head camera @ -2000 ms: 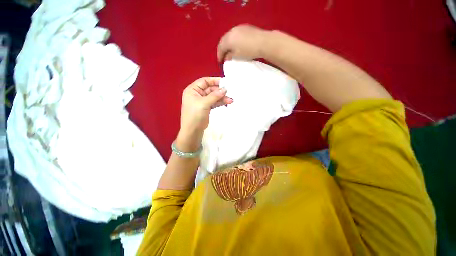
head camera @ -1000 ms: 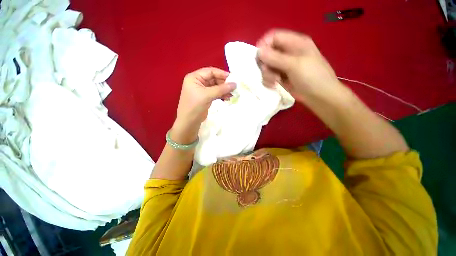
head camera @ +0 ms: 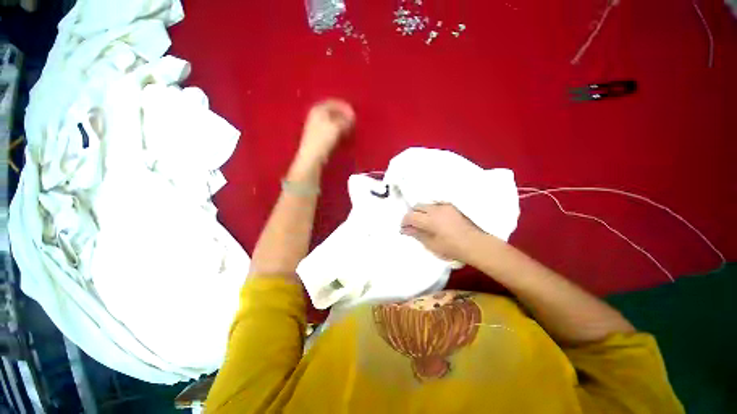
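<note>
A white garment (head camera: 452, 178) lies bunched on the red cloth in front of me, with a small dark label (head camera: 380, 192) near its upper left part. My right hand (head camera: 436, 230) is on the garment with its fingers curled in and pinching the cloth. A needle cannot be made out. My left hand (head camera: 330, 123) is off the garment, raised above and left of it over the red cloth, and blurred; its fingers look curled, and whether it holds anything cannot be told. White thread (head camera: 598, 189) trails right from the garment.
A large white garment pile (head camera: 153, 234) fills the left side. Black thread snips (head camera: 602, 90) lie at the right on the red cloth (head camera: 485, 97). A clear plastic bag (head camera: 326, 14) and scattered small pale parts (head camera: 410, 21) lie at the far side. Loose thread (head camera: 594, 32) lies far right.
My left hand has let go of the garment and moved away from me. My right hand has come down onto the cloth. The garment is spread wider and its dark label shows. The view has shifted.
</note>
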